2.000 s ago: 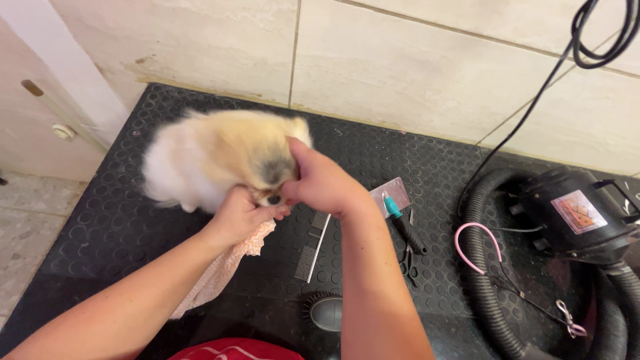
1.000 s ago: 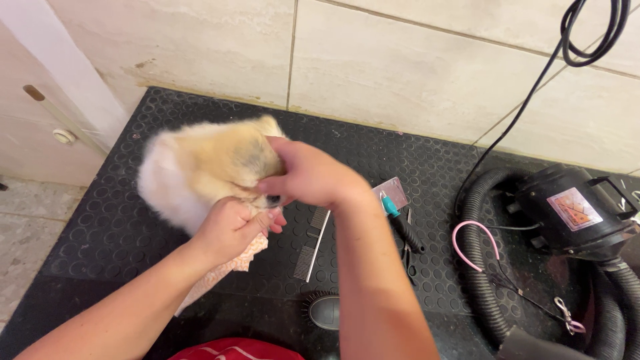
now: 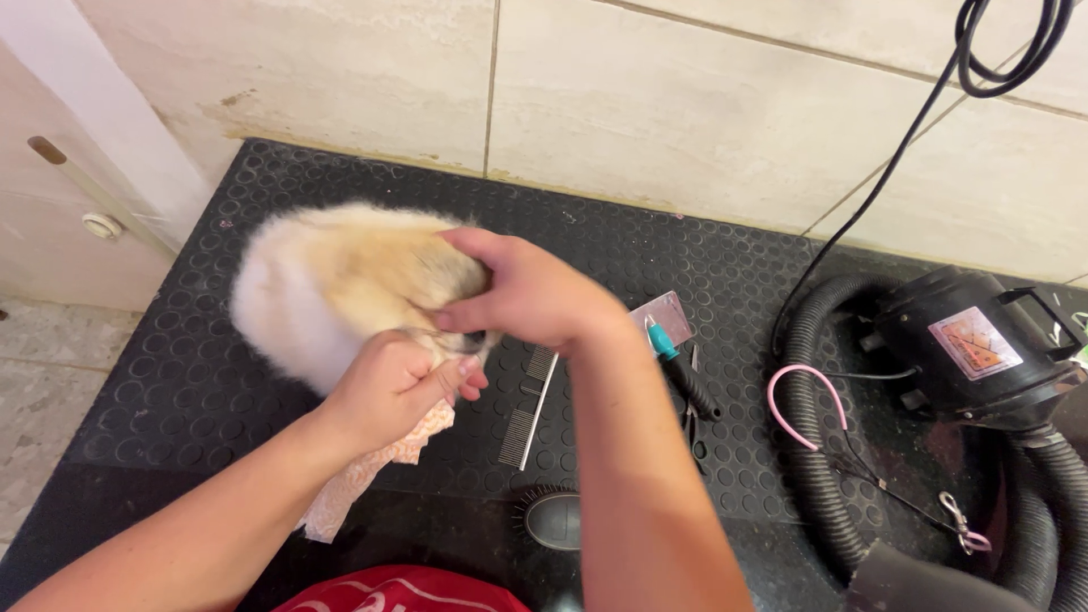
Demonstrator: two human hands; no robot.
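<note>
A small fluffy cream and white dog (image 3: 331,280) is on a black rubber mat, its head toward the right. My left hand (image 3: 399,382) grips fur under its muzzle, the thumb near the dark nose. Across the top and side of its head lies my right hand (image 3: 518,293), with thumb and fingers on the fur. The dog's eyes are hidden or blurred. Below my left hand lies a patterned pink-orange cloth (image 3: 365,476); whether that hand holds it, I cannot tell. A metal grooming comb (image 3: 534,408) rests on the mat to the right.
Right of my right forearm lie a slicker brush (image 3: 680,361) and scissors (image 3: 697,450). A pin brush (image 3: 552,518) sits near the front. On the right stand a black grooming dryer (image 3: 969,340), its ribbed hose (image 3: 816,476) and a pink loop leash (image 3: 807,370). A tiled wall (image 3: 680,110) runs behind.
The dog's head has turned, and its dark nose now shows lower, between my hands. Both hands have stayed on its head and muzzle.
</note>
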